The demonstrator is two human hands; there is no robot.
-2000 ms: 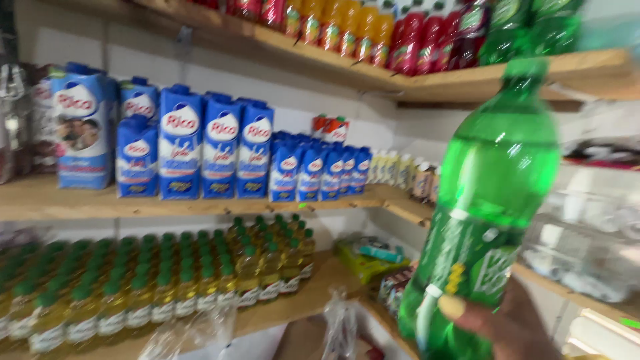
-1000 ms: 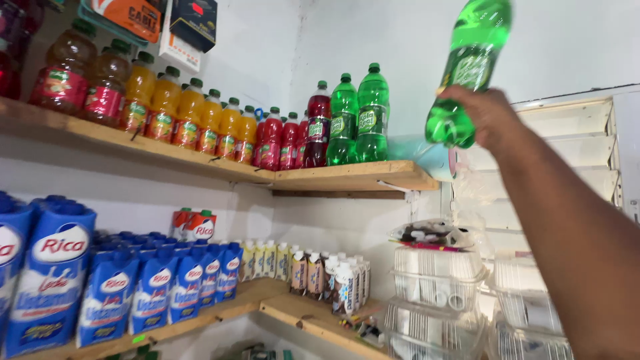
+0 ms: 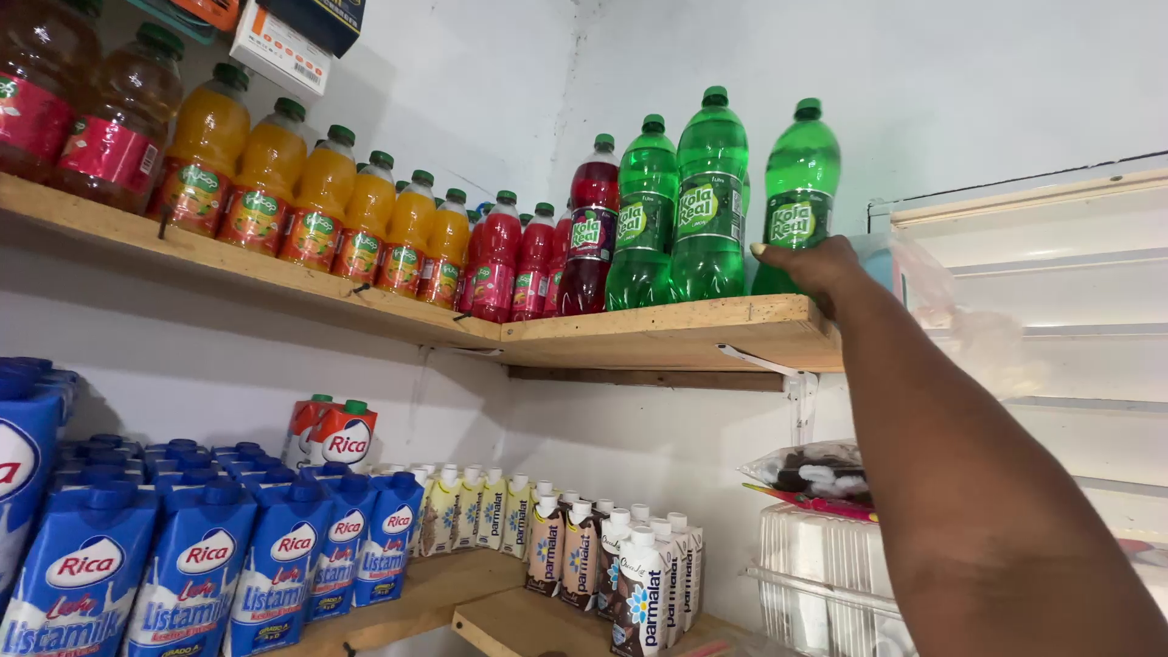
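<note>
My right hand [image 3: 812,266] is closed around the lower part of a green Kola Real soda bottle [image 3: 803,173]. The bottle is upright at the right end of the upper wooden shelf [image 3: 666,327]; its base is partly hidden behind my hand and the shelf edge. Just left of it, with a small gap, stand more green Kola Real bottles [image 3: 712,201] and a dark red Kola Real bottle [image 3: 591,233]. My left hand is not in view.
Orange juice bottles [image 3: 315,205] and red ones [image 3: 497,260] line the upper shelf. Rica milk cartons [image 3: 205,566] and Parmalat cartons [image 3: 639,598] stand below. A metal bracket [image 3: 762,360] supports the shelf. Clear plastic containers [image 3: 812,566] and louvres [image 3: 1077,274] are at right.
The green bottle in my right hand has come down from above to the right end of the upper shelf, beside the other green bottles. The view has swung up from the lower shelves.
</note>
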